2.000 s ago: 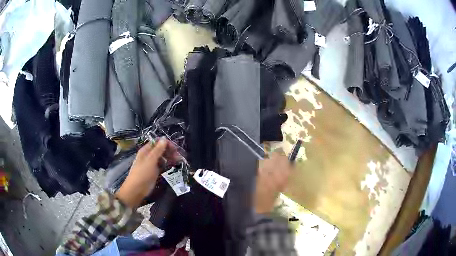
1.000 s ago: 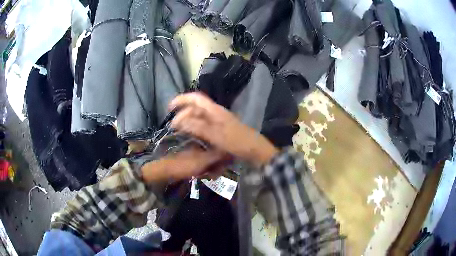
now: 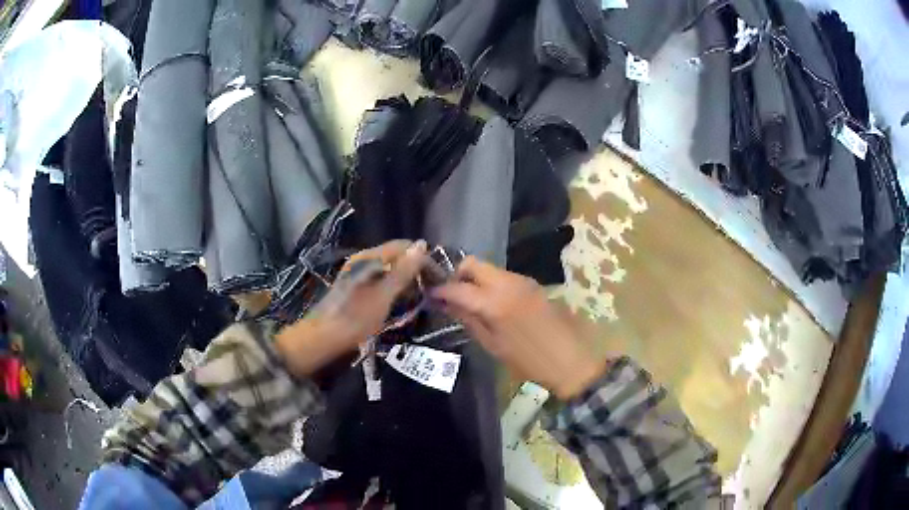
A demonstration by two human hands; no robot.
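A bundle of black and grey cut cloth lies in front of me, running towards my body. My left hand and my right hand are close together over its middle, fingers pinching thin pale tie string. The string between the fingertips is partly hidden and blurred. A white bundle ticket with print lies on the black cloth just below my hands. A narrower white tag hangs beside it on the left.
Grey rolls tied with cord lie at the left, with dark cloth beside them. More tied bundles lie at the upper right. The worn tabletop shows at the right. White cloth is at the upper left.
My hands were apart, then crossed at the wrists over the bundle. Now they are uncrossed, with fingertips meeting at the string. The pen-like dark item seen earlier by my right hand no longer shows.
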